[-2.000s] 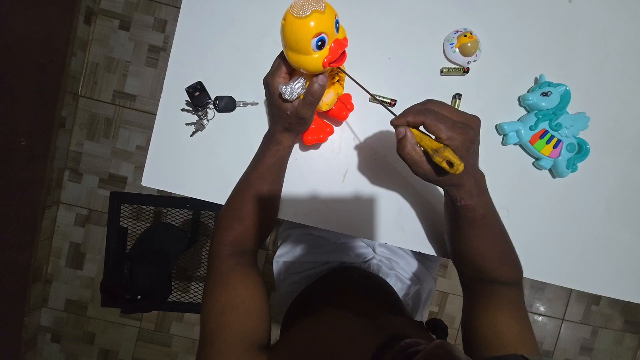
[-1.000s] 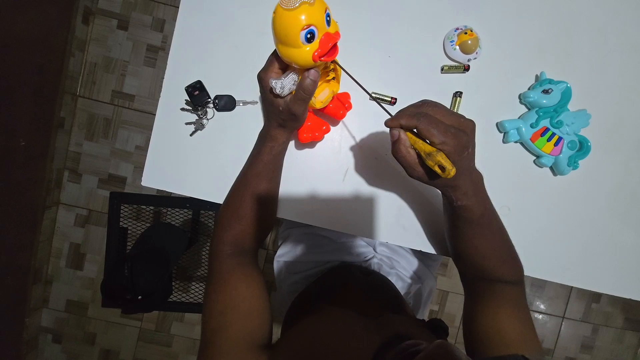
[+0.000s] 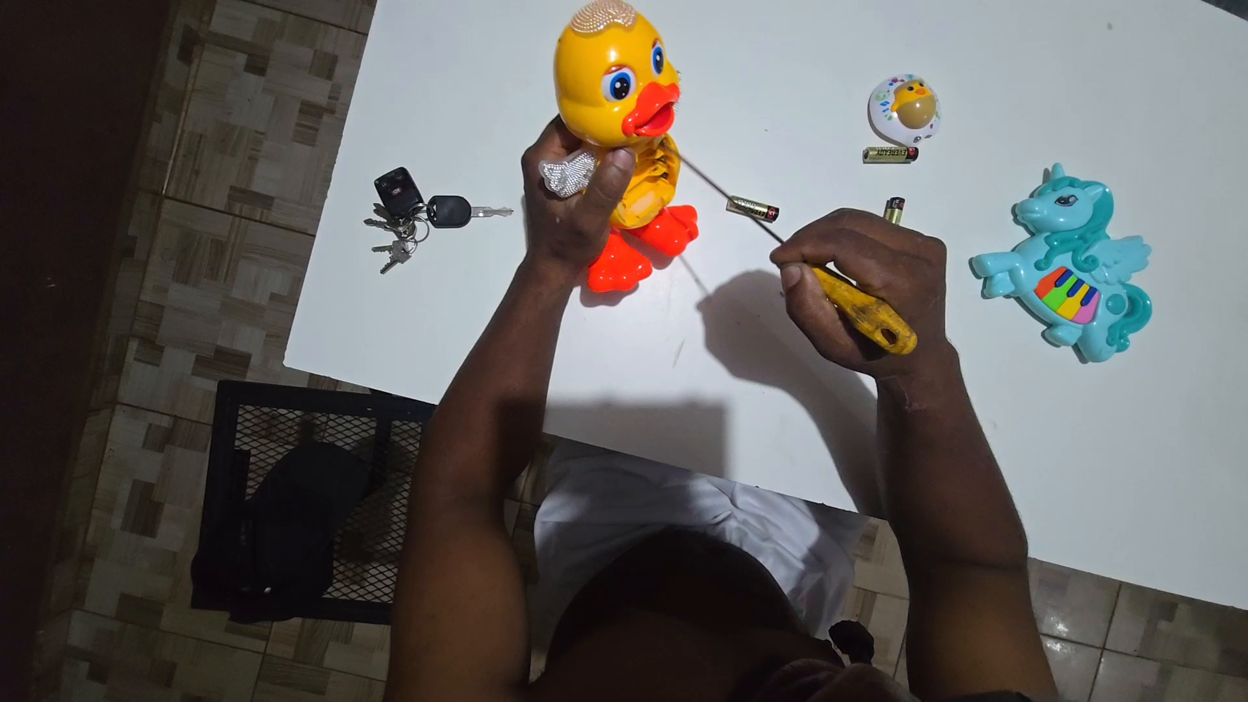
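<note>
A yellow plastic toy duck (image 3: 614,88) with orange feet is held upright above the table by my left hand (image 3: 575,200), whose thumb lies beside the duck's silvery wing. In my right hand (image 3: 863,288) is a screwdriver (image 3: 868,310) with a worn yellow handle. Its long thin shaft points up and left to the duck's body, just below the beak; whether the tip touches is hard to tell. One battery (image 3: 753,209) lies beside the shaft, another battery (image 3: 893,210) stands or lies just past my right knuckles, and a third battery (image 3: 889,154) lies farther back.
A white round toy piece with a chick (image 3: 905,109) sits at the back right. A turquoise toy unicorn (image 3: 1071,261) with colored keys lies on the right of the white table (image 3: 1092,468). Car keys (image 3: 448,212) lie on the left. Below the table's edge is a black mesh chair (image 3: 390,507) holding a dark cap.
The duck's head has tilted and shifted a little within my left hand's hold. My right hand keeps the screwdriver at the duck's body, with only small movement.
</note>
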